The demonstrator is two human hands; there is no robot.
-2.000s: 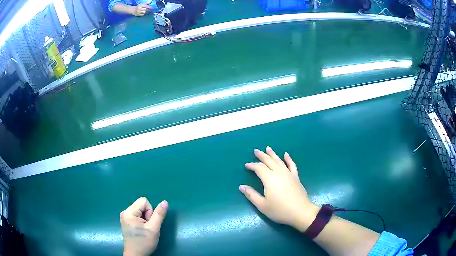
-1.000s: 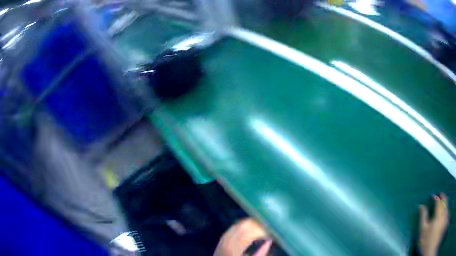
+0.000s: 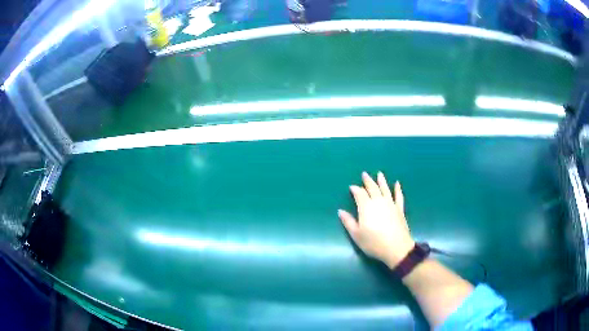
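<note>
My right hand [image 3: 380, 220] rests palm down on the glossy green bench [image 3: 258, 194], fingers spread and empty, right of the middle. A dark maroon wrist strap [image 3: 411, 260] with a thin black cord is on my right wrist, above a light blue sleeve. My left hand is not in view. A black unit [image 3: 46, 231] stands at the bench's left end, partly blurred and dark.
A long white rail [image 3: 310, 131] crosses behind my hand. Beyond it, another dark unit [image 3: 119, 70] is at the upper left. A yellow can [image 3: 156, 27], white papers [image 3: 201, 19] and a blue bin [image 3: 444, 10] lie past the far rail.
The view swung left and down, then came back to the bench. My left hand has gone out of view. My right hand still lies spread on the bench. The near black unit now shows at the left.
</note>
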